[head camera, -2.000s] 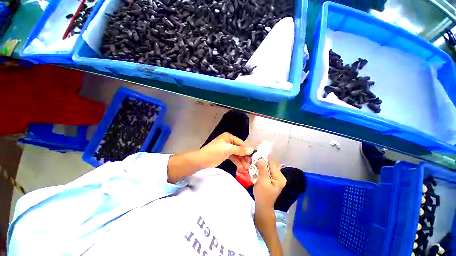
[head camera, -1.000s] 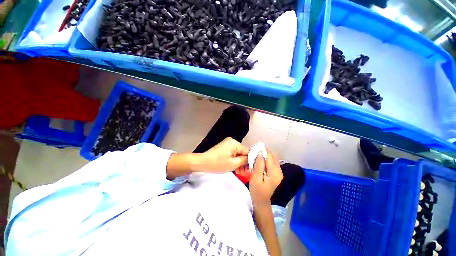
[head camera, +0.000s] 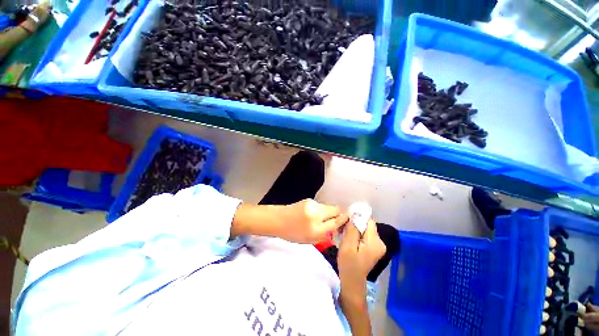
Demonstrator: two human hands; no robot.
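Observation:
My left hand (head camera: pixel 316 221) is over my lap with its fingers pinched; a bit of a small dark part (head camera: pixel 341 228) shows at its fingertips, mostly hidden. My right hand (head camera: pixel 360 247) holds a crumpled white cloth (head camera: pixel 360 212) right beside it, against the part. A large blue tray (head camera: pixel 246 111) on the bench is heaped with dark parts (head camera: pixel 243 52). A second blue tray (head camera: pixel 489 156) to its right holds a small pile of dark parts (head camera: pixel 450 113) on white liner.
A shallow blue tray (head camera: pixel 72 86) with a red stick (head camera: pixel 100 41) is upper left, near another person's hand and wrist (head camera: pixel 23 33). Blue crates stand at lower left (head camera: pixel 126 184) and lower right (head camera: pixel 430 282). A hand (head camera: pixel 591 319) reaches into the right-edge crate (head camera: pixel 548 226).
Both my hands and the cloth have moved slightly right and down. Another person's hand has appeared at upper left, and a hand at the lower right edge. The view has shifted a little.

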